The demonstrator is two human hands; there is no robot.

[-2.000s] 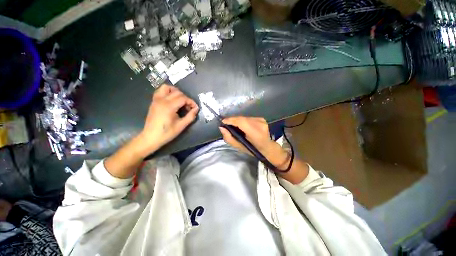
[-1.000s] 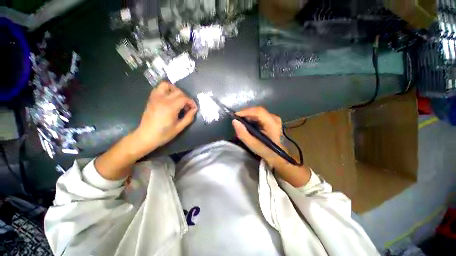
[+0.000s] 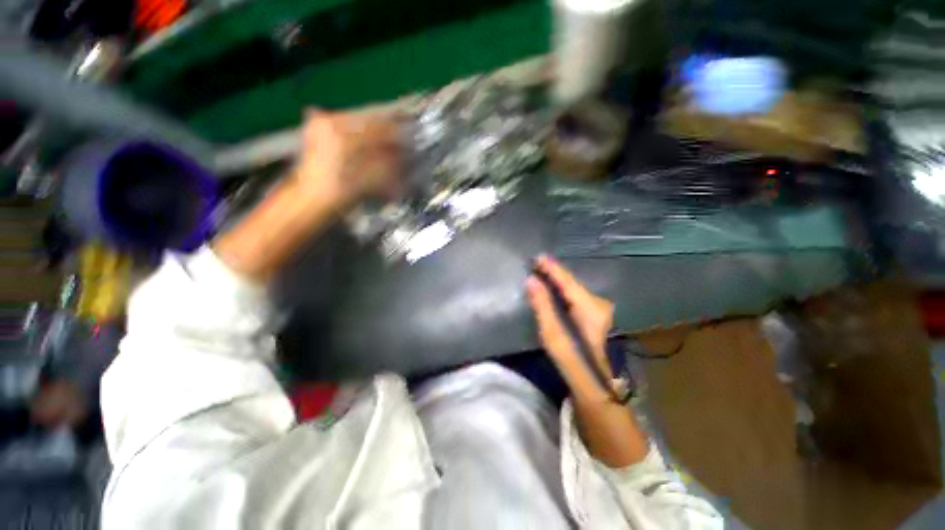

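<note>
The view is blurred. My left hand point(image 3: 354, 155) is stretched out over the left rear part of the pile of modules point(image 3: 471, 145), beside the conveyor belt; whether it holds anything cannot be told. My right hand point(image 3: 573, 319) holds the black soldering iron point(image 3: 568, 329) like a pen above the front of the bench top. The iron's tip is too blurred to make out. A bright flat module point(image 3: 428, 241) lies at the pile's near edge.
The green conveyor belt point(image 3: 414, 52) runs behind the bench. A purple-rimmed cylinder point(image 3: 158, 197) stands at left. At right are the green mat point(image 3: 725, 233), a tape roll point(image 3: 586, 138), a white cylinder point(image 3: 596, 47), a carton with a light-blue item point(image 3: 736, 85) and a large cardboard box point(image 3: 725, 404).
The camera view has shifted, showing more of the rear. My left hand has moved from the front of the bench up to the pile. The module before me no longer shows there.
</note>
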